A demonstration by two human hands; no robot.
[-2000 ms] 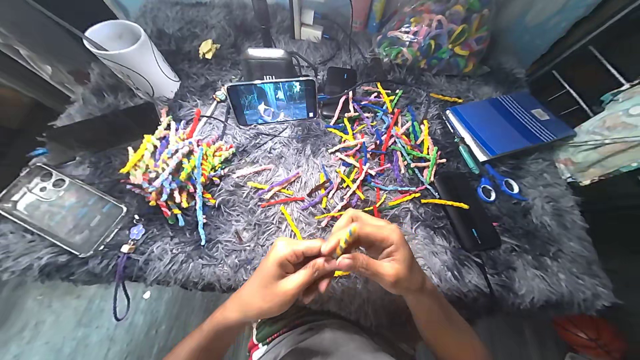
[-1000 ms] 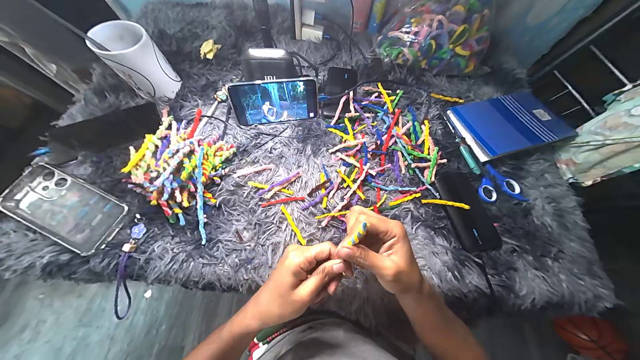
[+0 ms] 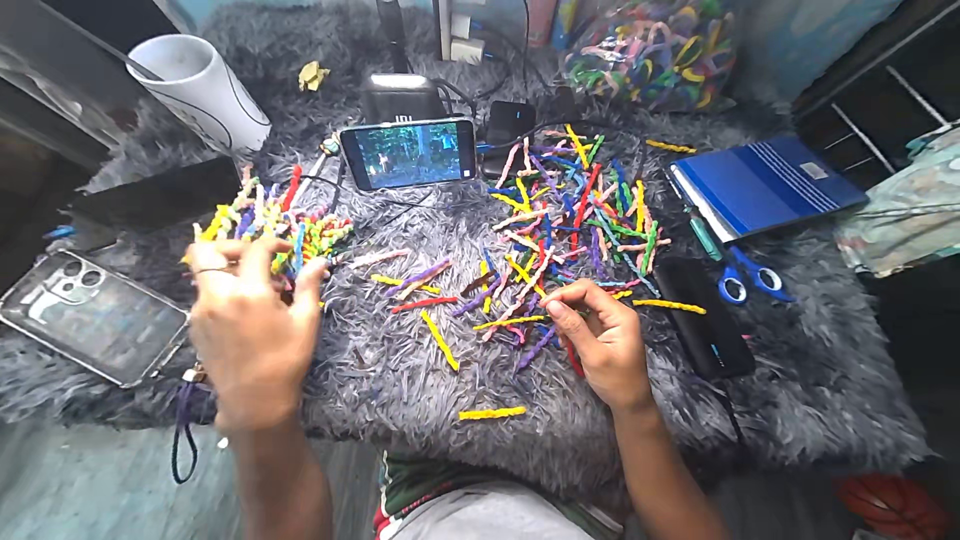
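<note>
My left hand [image 3: 251,322] lies over the near side of a dense heap of multicolored fuzzy twisted strands [image 3: 322,232] at the left, fingers spread; whether anything is under its fingers is hidden. At the near edge of a loose pile of colored fuzzy strands [image 3: 592,202], my right hand [image 3: 600,337] pinches the end of a yellow strand [image 3: 525,274] between thumb and index finger. Several strands lie apart on the gray shaggy cover, among them a yellow piece [image 3: 492,413] near the front edge and another yellow one [image 3: 439,340].
A smartphone [image 3: 409,154] stands propped at the back, a white tumbler [image 3: 199,94] to its left. Blue-handled scissors [image 3: 750,276], a blue notebook [image 3: 772,187] and a black power bank [image 3: 701,319] lie right. A clear phone case [image 3: 94,319] lies left; a bag of colored strands [image 3: 652,56] sits behind.
My hands were together at the front middle and have separated. The left hand has moved to the left heap, the right hand to the loose pile. A yellow strand now shows near the front edge.
</note>
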